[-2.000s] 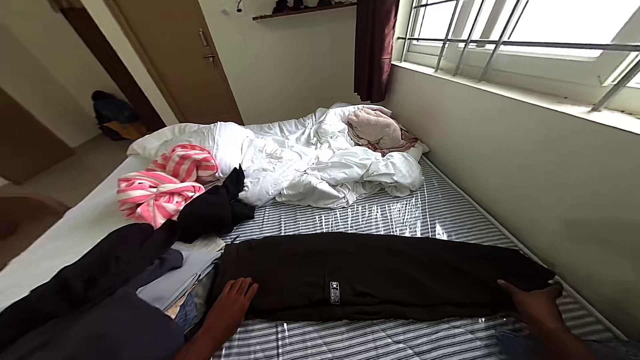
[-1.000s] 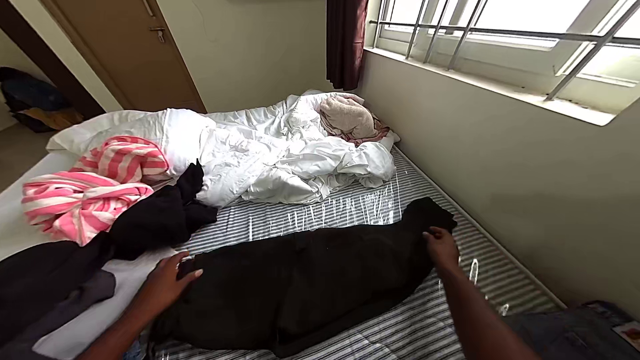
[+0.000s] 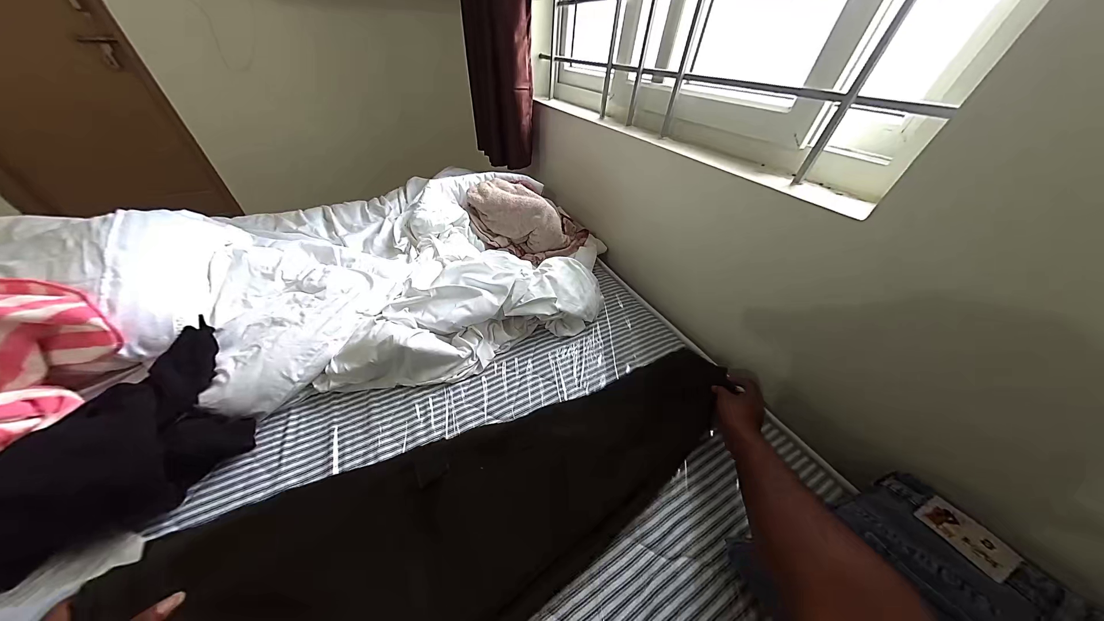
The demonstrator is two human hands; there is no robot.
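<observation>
A long black garment (image 3: 448, 492), perhaps trousers, lies stretched slantwise across the striped mattress (image 3: 681, 535). My right hand (image 3: 740, 404) pinches its far right end, near the wall. At the bottom left edge, only some fingers of my left hand (image 3: 159, 606) show, on or beside the garment's near left end; whether they grip it is hidden. Another black garment (image 3: 95, 457) lies crumpled at the left. Folded blue denim jeans (image 3: 914, 561) with a waistband patch rest at the lower right, beside my right forearm.
A rumpled white sheet (image 3: 371, 302) spreads over the far part of the bed, with a beige-pink towel (image 3: 517, 216) on it. A pink-and-white striped cloth (image 3: 43, 345) lies at the left. The wall (image 3: 906, 328) and barred window (image 3: 733, 78) border the right side.
The black garment was bunched at its right end one second ago and is now drawn out straighter toward the wall by my right hand. The view has shifted right.
</observation>
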